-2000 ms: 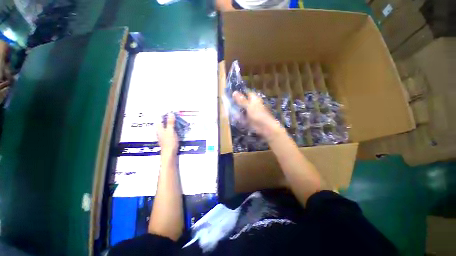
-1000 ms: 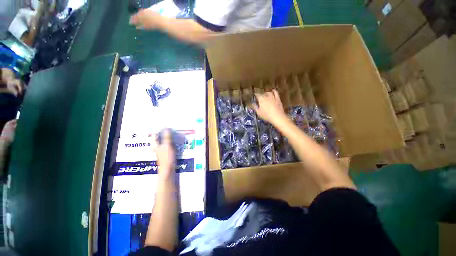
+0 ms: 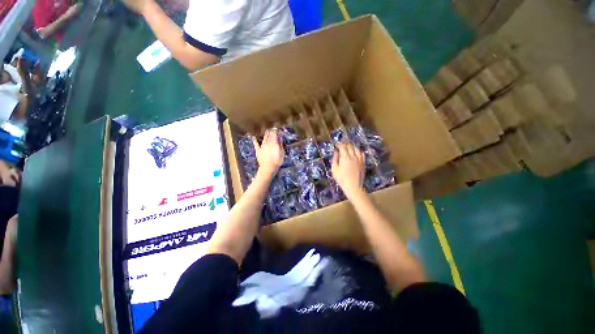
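Note:
The open master carton point(image 3: 417, 104) stands in front of me, its card divider point(image 3: 318, 122) forming cells. Bagged units point(image 3: 301, 189) in shiny clear plastic fill the near rows; several far cells show no unit. My left hand point(image 3: 269, 151) lies on the units at the left of the carton, fingers pointing away. My right hand point(image 3: 348, 166) lies on the units right of the middle, fingers slightly spread. Whether either hand grips a unit is hidden under the fingers. One dark bagged unit point(image 3: 162, 151) lies on the white printed box point(image 3: 173, 196).
A green board point(image 3: 62, 228) with a tan edge stands at the left. A person in a white shirt point(image 3: 244, 29) is behind the carton. Spare partitions point(image 3: 479, 124) lie on the floor at the right, near a yellow line point(image 3: 443, 244). Other people are at far left.
My left hand has moved from the printed box into the carton. My right hand has come nearer to me within it. The view has shifted, and the carton appears further left and rotated.

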